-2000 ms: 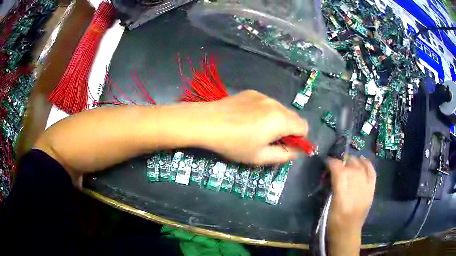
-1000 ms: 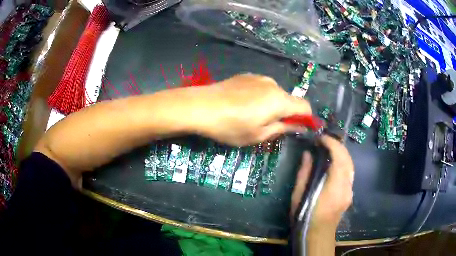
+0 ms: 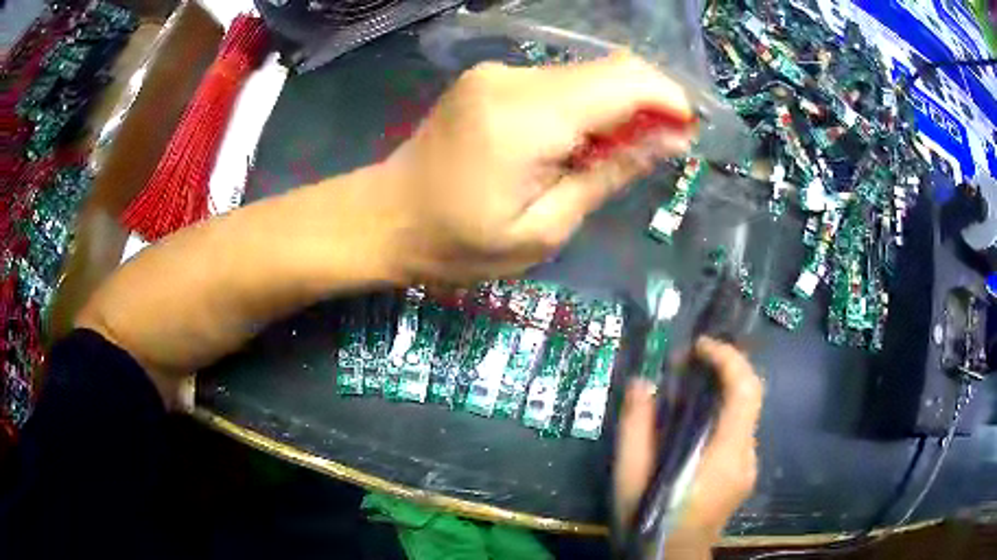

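My left hand is raised over the back of the mat, closed on a bundle of red lead wires whose ends show at the fingers. My right hand is blurred near the front edge and holds the dark soldering iron, its cord trailing down. A green circuit board stands out just above my right fingers; whether they touch it is unclear. A row of green boards lies below my left forearm, with red wires at their upper ends. Another board lies alone right of my left hand.
A loose board pile lies at the far right beside a black box. A clear plastic shape is at the top. A spare red wire bundle lies on white paper at left, beside a cardboard box of boards and wires.
My left hand has moved up, away from my right hand, with the red wires. My right hand stays low with the iron, and a board now shows above its fingers.
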